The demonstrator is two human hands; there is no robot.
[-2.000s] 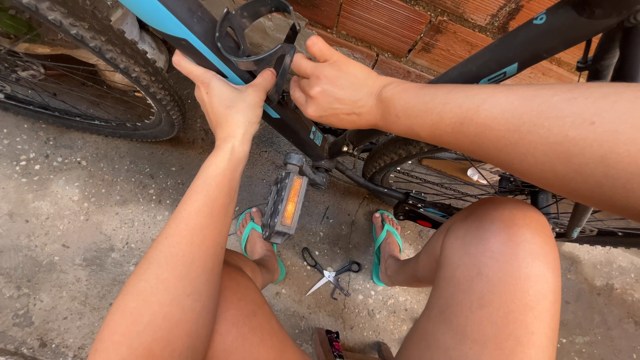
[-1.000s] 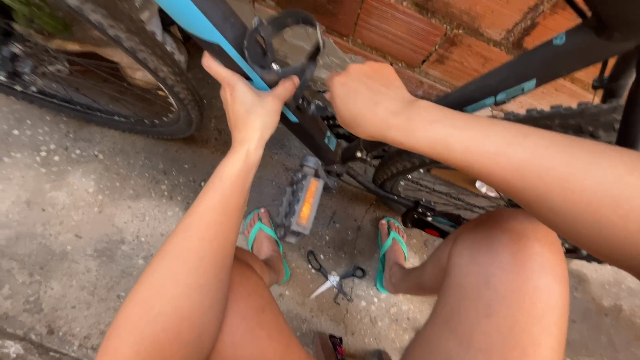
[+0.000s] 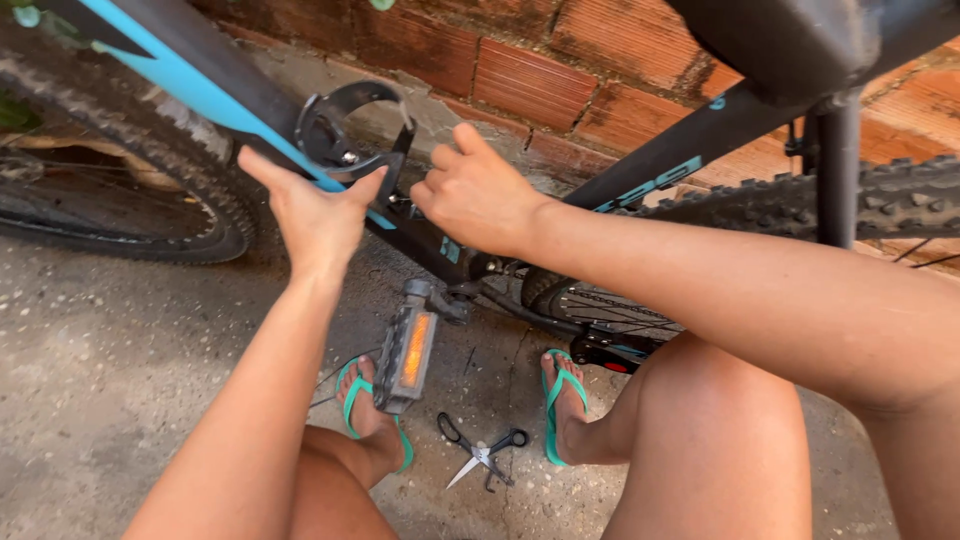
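Observation:
A black bottle cage (image 3: 352, 135) sits against the dark bicycle down tube (image 3: 247, 97) with its light-blue stripe. My left hand (image 3: 315, 210) grips the tube and the cage's lower part, thumb on the cage. Beside the cage's lower end is my right hand (image 3: 480, 191), fingers curled near a small metal bolt or tool tip (image 3: 403, 201); whether it holds something is hidden. Below hangs a pedal (image 3: 405, 360) with an orange reflector. Open scissors with black handles (image 3: 480, 453) lie on the concrete between my feet, a small dark hooked tool (image 3: 495, 474) against them.
Behind the bicycle stands a brick wall (image 3: 532, 82). The front wheel (image 3: 225, 217) is at the left, the rear tyre (image 3: 900, 196) at the right. My feet in green flip-flops (image 3: 555, 405) are on the concrete floor (image 3: 150, 360), below the crank and chain.
My left hand has stayed at the bottle cage. My right hand has shifted and turned slightly beside the cage's lower end. The view has moved closer to the frame.

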